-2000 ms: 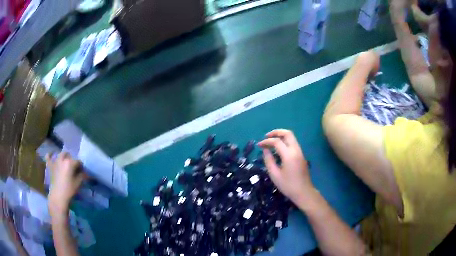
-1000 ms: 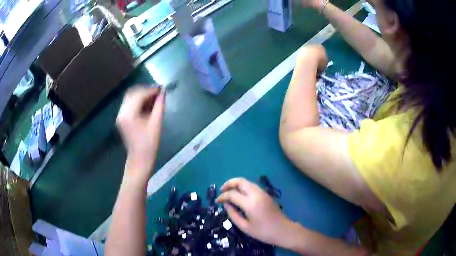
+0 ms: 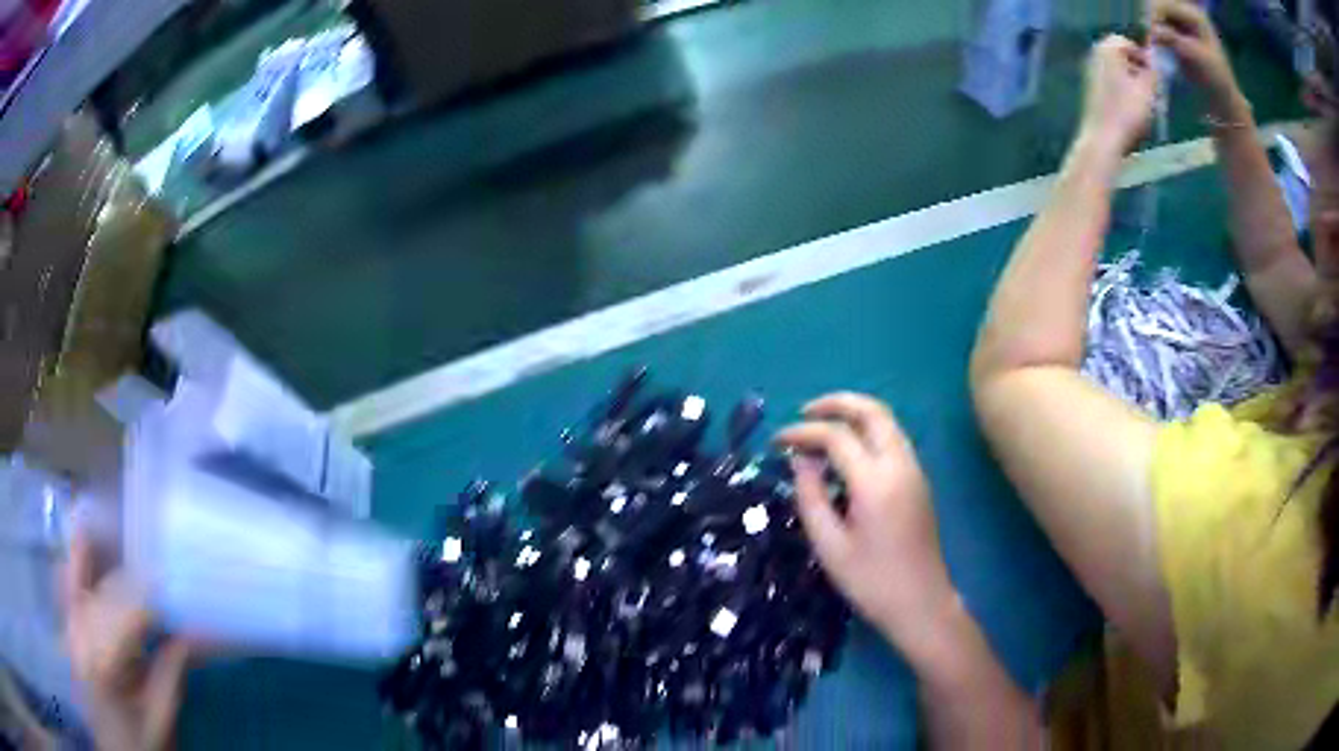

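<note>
A heap of short black charging cables (image 3: 632,587) with silver plug ends lies on the green bench in front of me. My right hand (image 3: 878,514) rests at the heap's upper right edge, fingers curled; whether it holds a cable cannot be told. My left hand (image 3: 125,646) is at the lower left, blurred, and holds a pale retail box (image 3: 287,565) that lies tilted on its side, its end towards the heap. Another pale box (image 3: 265,418) stands just behind it.
A worker in yellow (image 3: 1248,558) is at the right, with arms over a heap of white strips (image 3: 1175,341). Beyond a pale edge strip (image 3: 734,289), the dark green conveyor (image 3: 485,250) carries an upright box (image 3: 1006,56). Brown cartons stand at the far side (image 3: 499,37) and left (image 3: 110,316).
My left hand has come back from over the conveyor to the lower left and taken hold of a box. The view has swung left. My right hand stays by the heap.
</note>
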